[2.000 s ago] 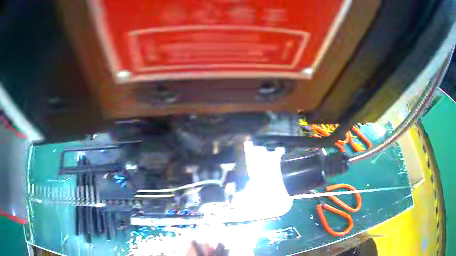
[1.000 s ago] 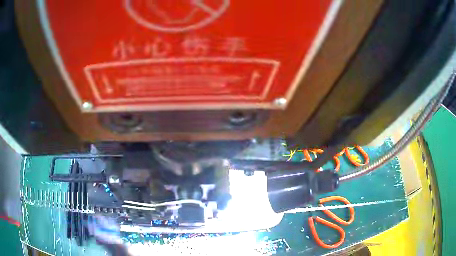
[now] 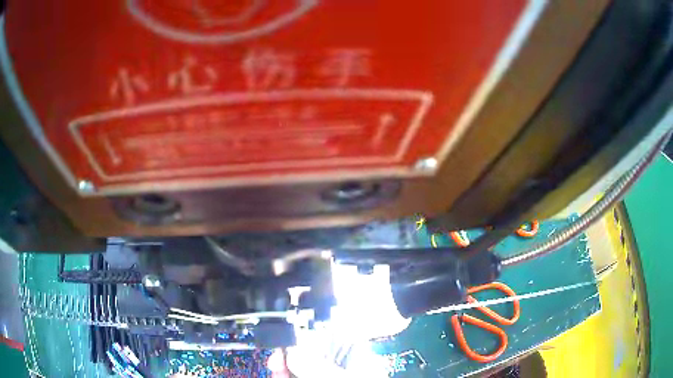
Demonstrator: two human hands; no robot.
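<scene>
The crimping applicator [image 3: 258, 288] is a dark metal block under the press. A thin silvery terminal strip [image 3: 74, 306] enters it from the left. A small pinkish fingertip [image 3: 277, 363] shows at the bottom edge beside the white glare; I cannot tell which hand it belongs to or whether it touches a wire. The rest of that hand is cut off or lost in glare, and no other hand can be made out. Thin leads with pale blue-white ends [image 3: 124, 359] appear blurred at the lower left.
A red warning plate [image 3: 251, 133] on the press fills the upper view. A black lamp [image 3: 428, 284] on a metal neck stands right of the glare. Orange-handled scissors [image 3: 481, 332] lie on the green mat [image 3: 553, 295], with more orange handles behind. The yellow surface [image 3: 616, 325] is at the right.
The view has shifted, and the red plate looms larger and lower. A blurred shape at lower left a second ago is gone; pale-ended leads show there and a fingertip shows at bottom centre.
</scene>
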